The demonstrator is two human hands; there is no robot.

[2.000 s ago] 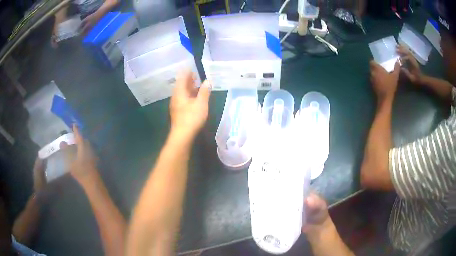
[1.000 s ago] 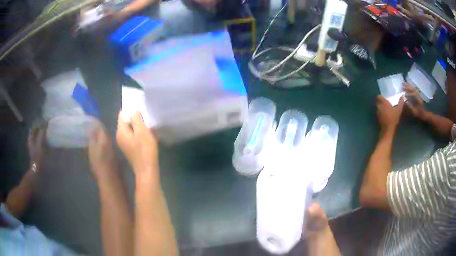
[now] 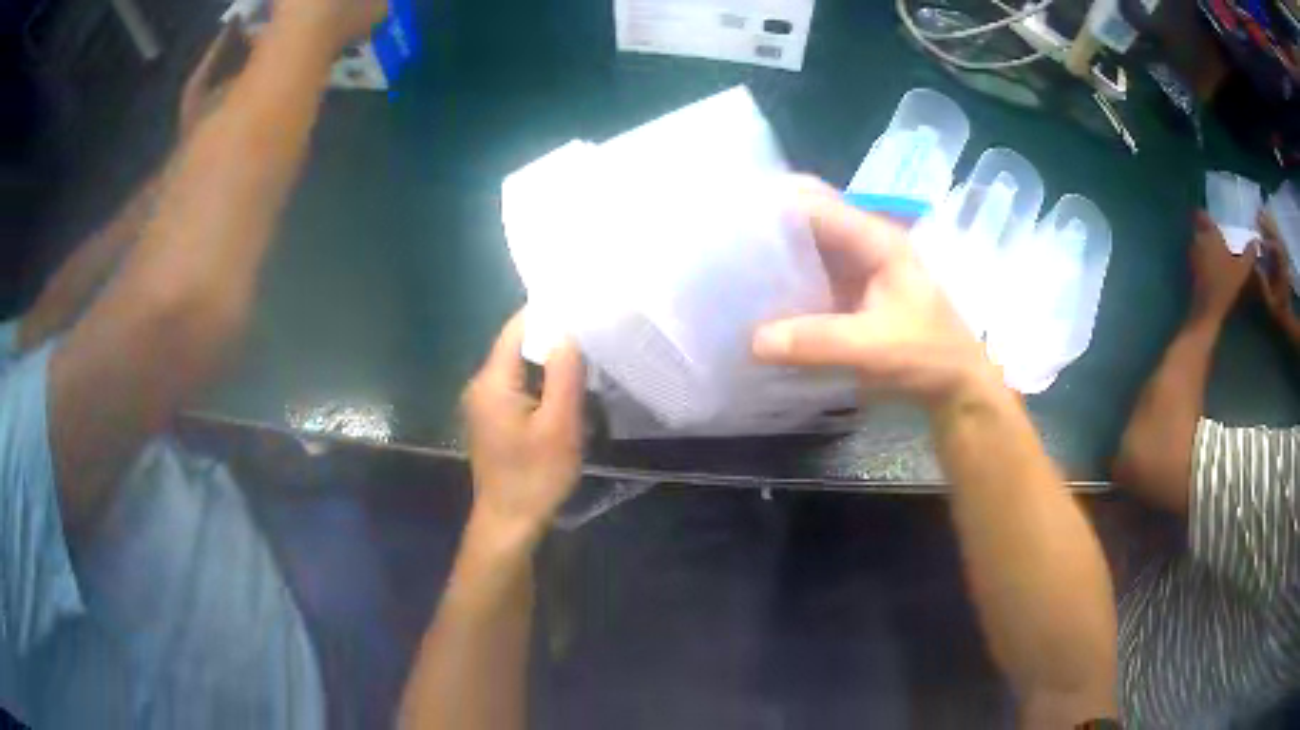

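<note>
A white box (image 3: pixel 684 243), overexposed and tilted, is at the bench's front edge, in the middle of the view. My left hand (image 3: pixel 530 428) grips a white edge or flap at its lower left. My right hand (image 3: pixel 891 314) is at its right side, thumb over the white surface and fingers bent around the edge. A ribbed white area shows low on its front; I cannot tell whether it is box or contents. Several frosted shells (image 3: pixel 1079 271) lie side by side on the bench to the right, the nearest partly hidden behind my right hand.
Another white box (image 3: pixel 713 26) stands at the back of the green bench (image 3: pixel 385 271). White cables (image 3: pixel 984 57) lie at the back right. A person in light blue (image 3: pixel 186 571) reaches across at left near a blue box (image 3: pixel 395 43). A person in stripes (image 3: pixel 1233 528) works at right.
The white box has come from the back left to the front edge, with both hands on it. The white unit my right hand held is no longer visible there. The view has shifted.
</note>
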